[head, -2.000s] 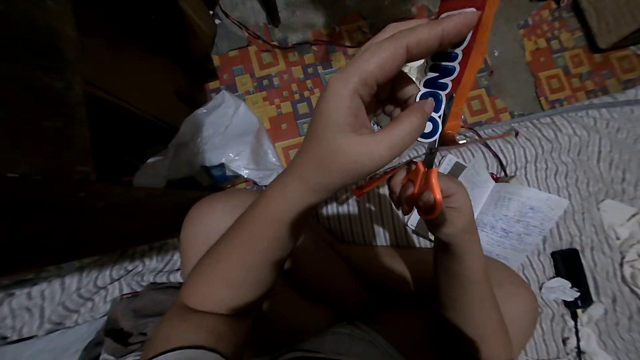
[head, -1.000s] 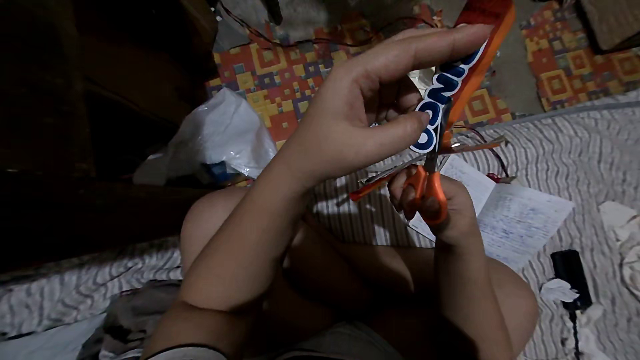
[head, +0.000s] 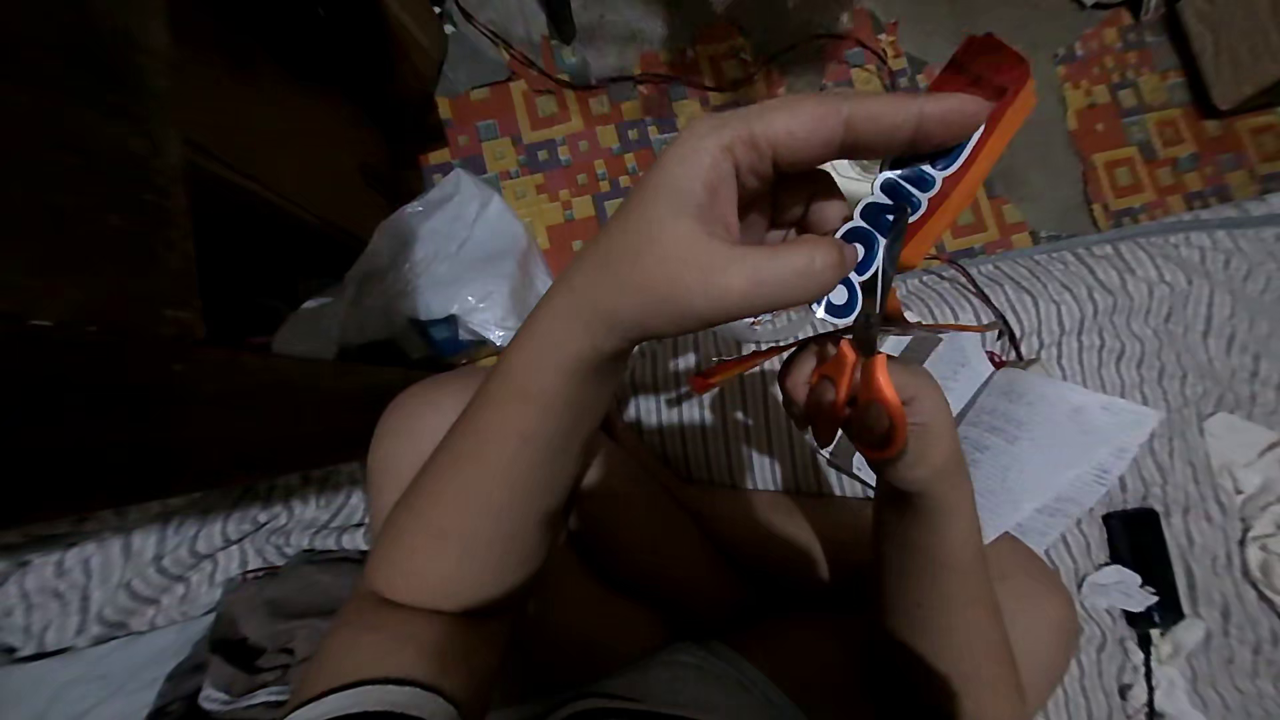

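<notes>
My left hand [head: 740, 220] holds a red and orange printed packaging piece [head: 965, 180] with blue, white-edged lettering, thumb on the lettering and a finger across its upper part. My right hand [head: 900, 400] grips orange-handled scissors [head: 865, 385], their dark blades pointing up against the packaging along the lettering's edge. A thin orange-red strip [head: 740, 368] sticks out to the left near the scissors' pivot. Whether it is joined to the packaging cannot be told.
An open notebook [head: 1050, 440] with handwriting lies on the striped cloth [head: 1200, 300] beyond my right hand. A white plastic bag [head: 450, 250] stands at left. A black device [head: 1145, 565] with a cord and crumpled white paper [head: 1118, 588] lie at lower right.
The lettered part of the packaging has tilted further right at its upper end, and the scissor blades now show between the lettering and the orange edge.
</notes>
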